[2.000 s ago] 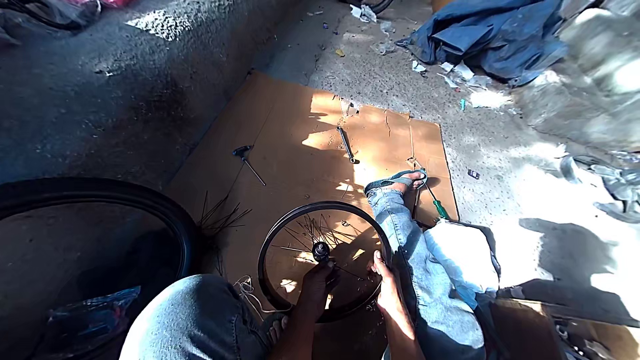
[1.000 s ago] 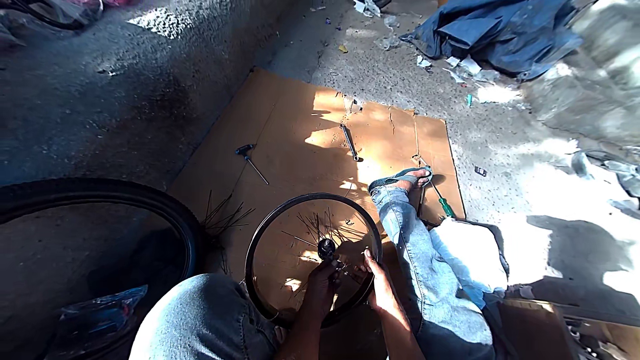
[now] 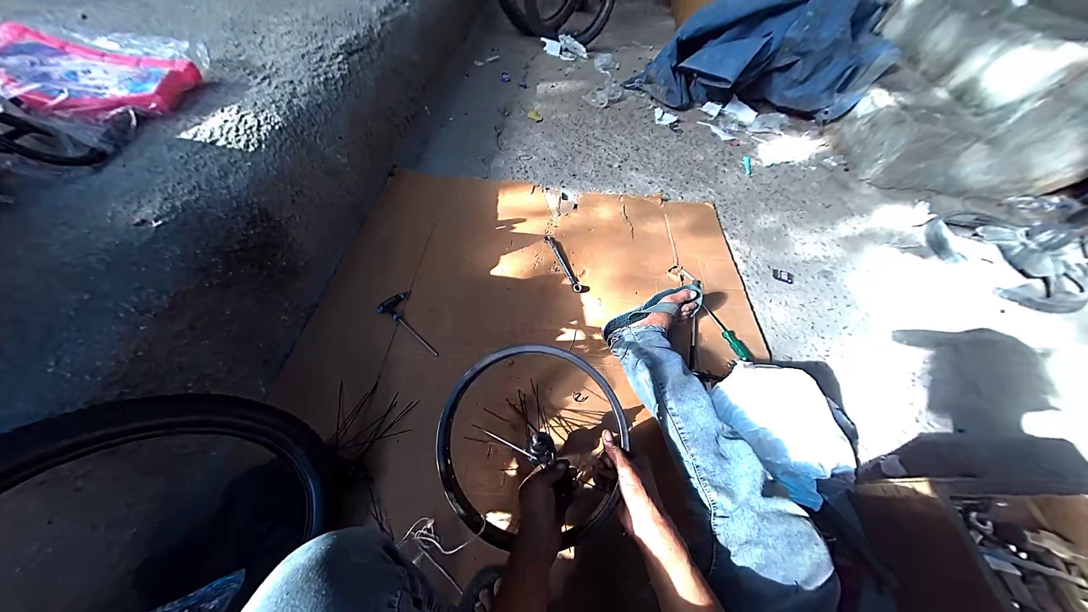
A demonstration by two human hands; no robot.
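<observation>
A black bicycle wheel rim (image 3: 453, 393) stands over the cardboard sheet, low in the middle of the head view. Inside its ring is a wheel hub (image 3: 541, 444) with loose metal spokes (image 3: 529, 406) fanning out from it. My left hand (image 3: 544, 491) is closed around the lower side of the hub. At the rim's right side, my right hand (image 3: 619, 463) grips the rim, thumb up; its fingers are partly in shadow. More spokes (image 3: 370, 425) lie in a loose bunch left of the rim.
Cardboard (image 3: 476, 255) covers the ground, bearing a T-handle wrench (image 3: 408, 320), a spanner (image 3: 563, 265) and a green-handled screwdriver (image 3: 734, 342). A tyre (image 3: 319, 476) lies at left, near a rough wall. A box of metal parts (image 3: 926, 544) stands at lower right; blue sheeting (image 3: 765, 51) lies beyond.
Both hands remain at the hub and rim. The view has shifted a little, bringing more of the pink-edged plastic package at upper left into sight.
</observation>
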